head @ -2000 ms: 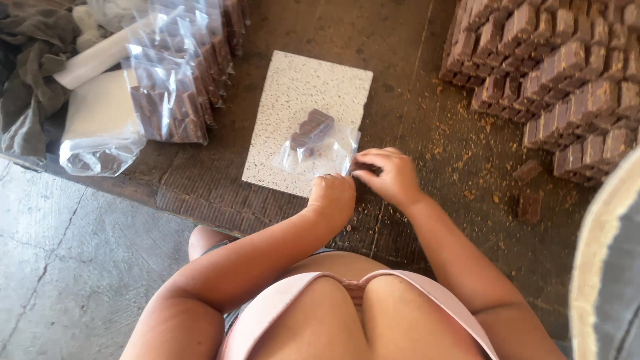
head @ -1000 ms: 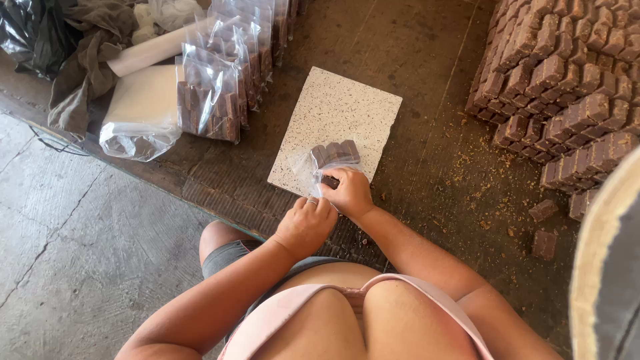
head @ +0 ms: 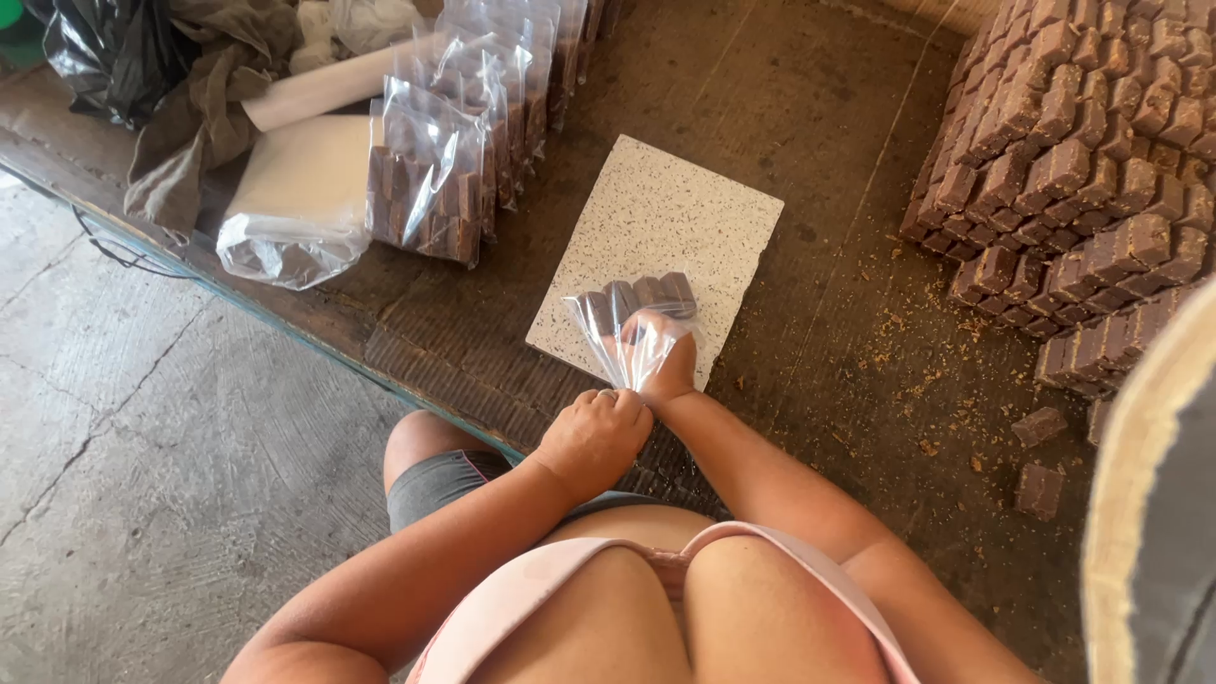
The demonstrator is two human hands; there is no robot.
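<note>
My left hand grips the gathered mouth of a clear plastic bag, low over the near edge of a speckled stone tile. My right hand reaches inside the bag, its fingers behind the shiny film near a row of brown chocolate-like bars. Those bars lie side by side over the tile, within the bag's far end. Whether the right fingers still hold a bar cannot be seen.
Filled clear bags stand in a row at the upper left, beside a plastic-wrapped pale stack and crumpled cloth. Large piles of brown bars rise at the right, with crumbs and loose bars on the wooden table.
My right hand has gone from the bag's mouth, where it held a dark bar, to inside the bag. The bars in the bag now lie in a wider row. The view has shifted somewhat.
</note>
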